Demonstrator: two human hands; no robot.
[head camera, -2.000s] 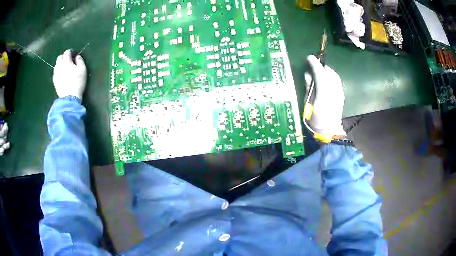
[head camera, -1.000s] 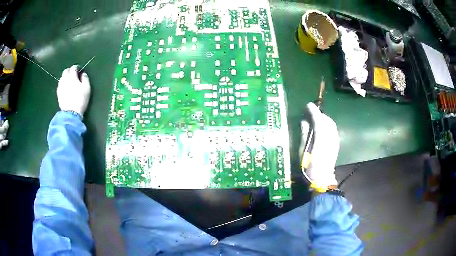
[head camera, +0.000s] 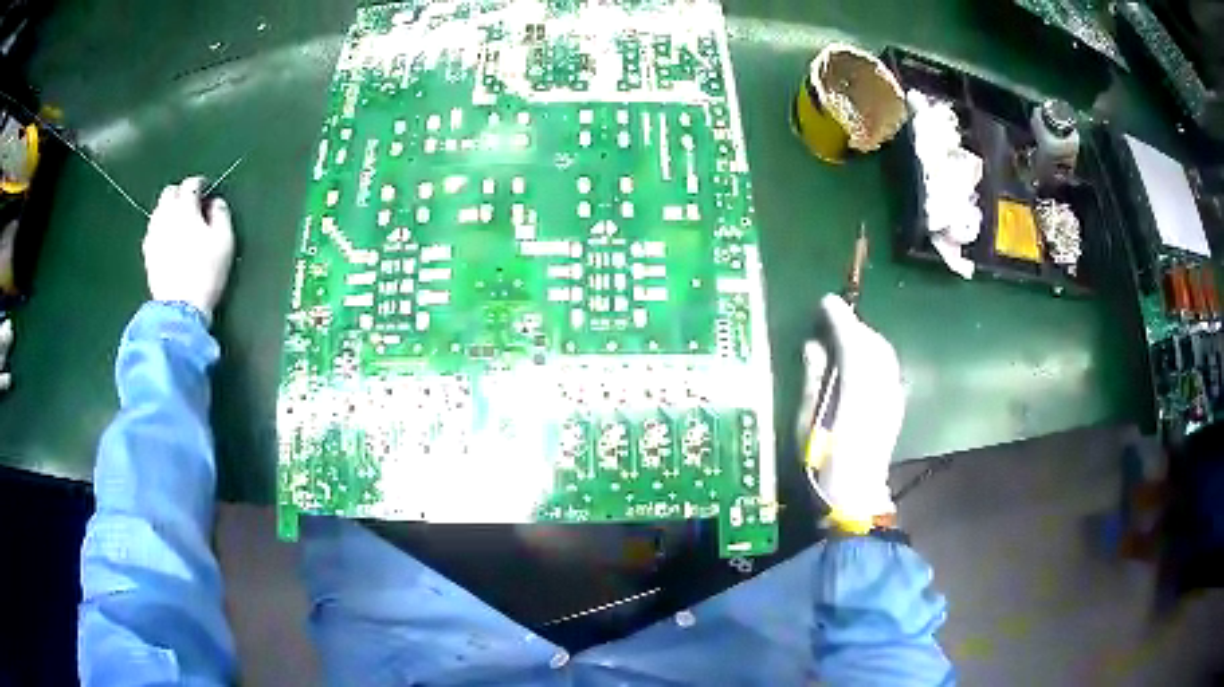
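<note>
A large green printed circuit board (head camera: 490, 289) lies on the green mat in front of me, its near edge overhanging my lap. My left hand (head camera: 189, 248), in a white glove, rests left of the board and holds thin solder wire (head camera: 94, 167); a short end sticks out past the fingertips. My right hand (head camera: 855, 403), in a white glove, is right of the board and holds a soldering iron (head camera: 859, 258) like a pen, its tip pointing away from me. The tip touches nothing. Glare hides part of the board's near side.
A yellow round cup (head camera: 851, 102) stands beyond my right hand. A black tray (head camera: 987, 275) beside it holds white cloth (head camera: 948, 181), a yellow sponge (head camera: 1017, 230), a granular clump and a grey container. Another circuit board (head camera: 1181, 322) is far right; yellow-handled tools (head camera: 19, 154) are far left.
The view has shifted, so the board sits lower and the yellow cup now shows in full. Both hands stay beside the board with the wire and the iron.
</note>
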